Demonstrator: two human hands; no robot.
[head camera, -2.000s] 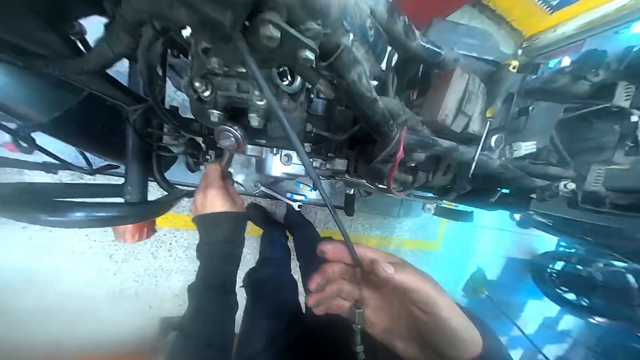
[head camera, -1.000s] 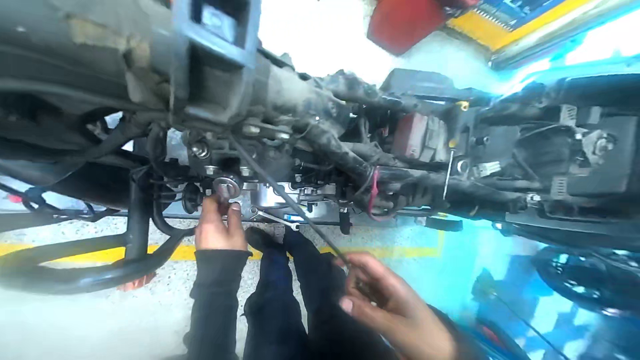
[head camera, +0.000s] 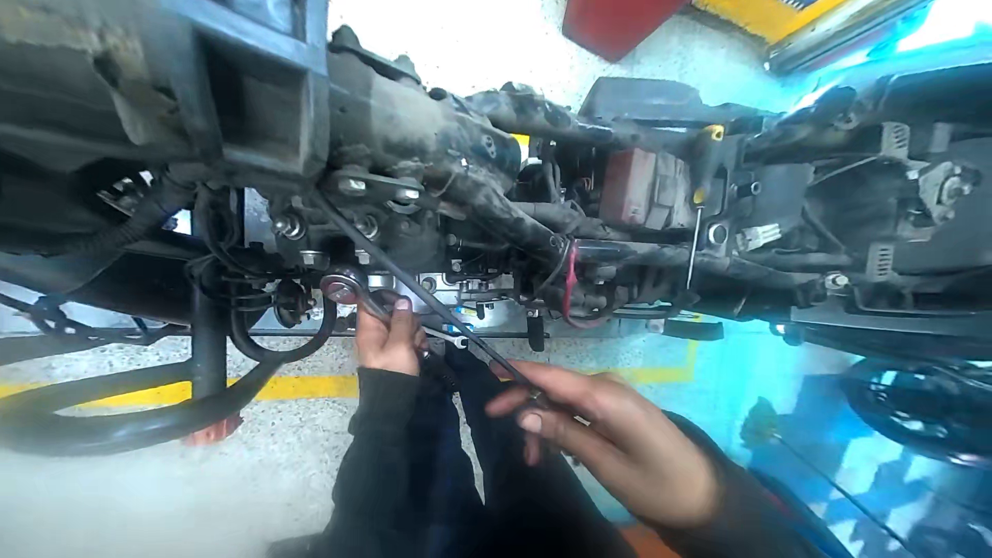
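Observation:
My left hand (head camera: 391, 337) is closed around the handle of a ratchet wrench (head camera: 343, 287), whose round head lies against the lower side of the motorcycle's engine area. My right hand (head camera: 612, 434) pinches the lower end of a thin black cable (head camera: 426, 298) between thumb and fingers. From there the cable runs up and left to the motorcycle frame (head camera: 496, 194), where its far end is hidden. Just right of my left hand is the open end of a metal wrench (head camera: 459, 339). A pink-red wire loop (head camera: 572, 291) hangs from the frame.
A screwdriver with a yellow and black handle (head camera: 701, 174) lies across the frame. Black curved tubing (head camera: 116, 426) sticks out at lower left. A red object (head camera: 616, 27) stands on the floor beyond the motorcycle. A wheel (head camera: 922, 411) is at the right.
My right hand was open beside the cable two seconds ago; its fingers have since closed on the cable's end. The view has shifted. My left hand stays at the ratchet.

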